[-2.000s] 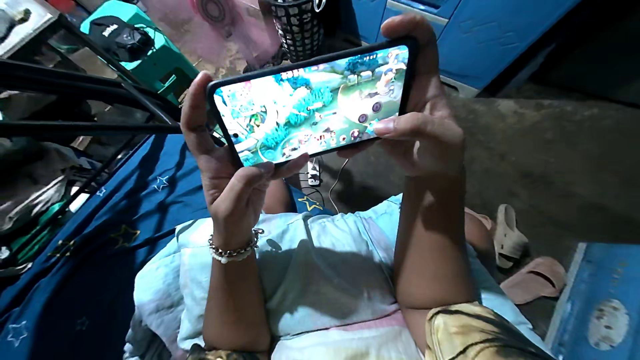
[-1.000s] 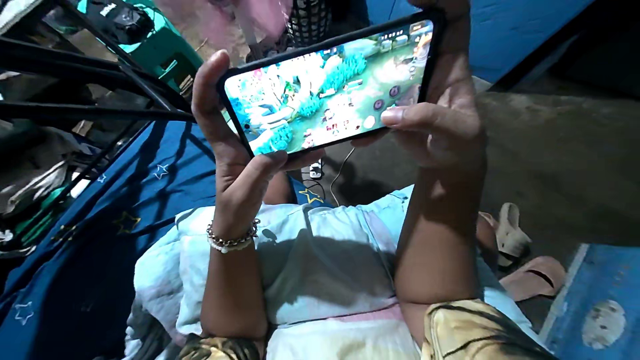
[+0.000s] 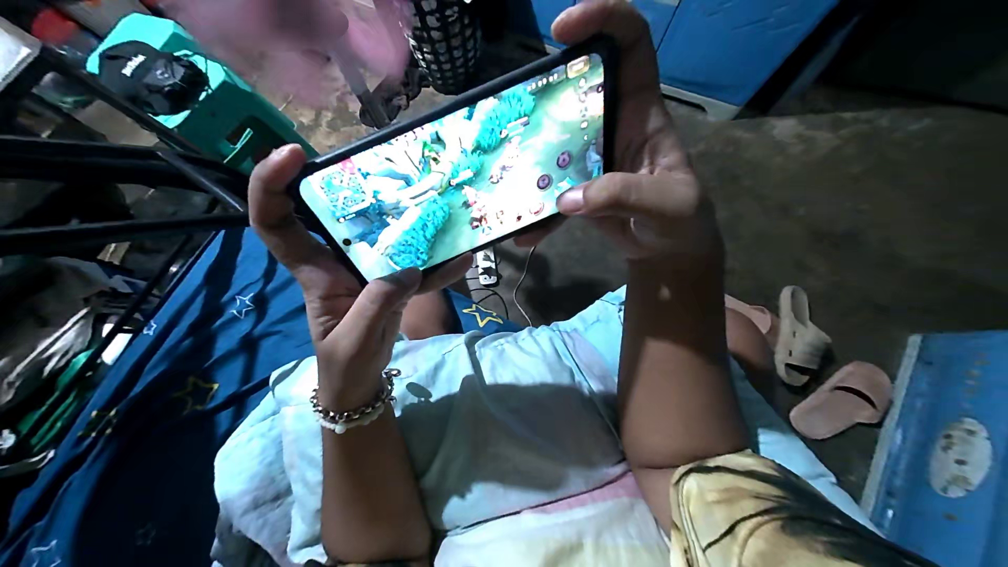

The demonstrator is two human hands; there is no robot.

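A smartphone [image 3: 465, 165] in a dark case is held sideways and tilted, its left end lower, with a brightly coloured game on the screen. My left hand [image 3: 339, 268] grips the left end, fingers around the edge and thumb at the lower corner of the screen. A beaded and chain bracelet [image 3: 354, 409] circles that wrist. The right end rests in my right hand [image 3: 646, 150], its thumb tip on the lower right of the screen. Both forearms lie over a light blue pillow [image 3: 520, 425] on my lap.
Blue star-patterned cloth [image 3: 220, 315] lies left, beside black metal bars [image 3: 118, 150]. A black cap [image 3: 150, 79] sits on a teal plastic stool [image 3: 228, 102]. Beyond the phone are a dark perforated basket [image 3: 445, 43] and a power strip [image 3: 487, 268]. Slippers [image 3: 843, 400] lie near a blue panel [image 3: 945, 449].
The phone has tilted further, its right end higher relative to its left, with both hands still on it. The picture on its screen has changed.
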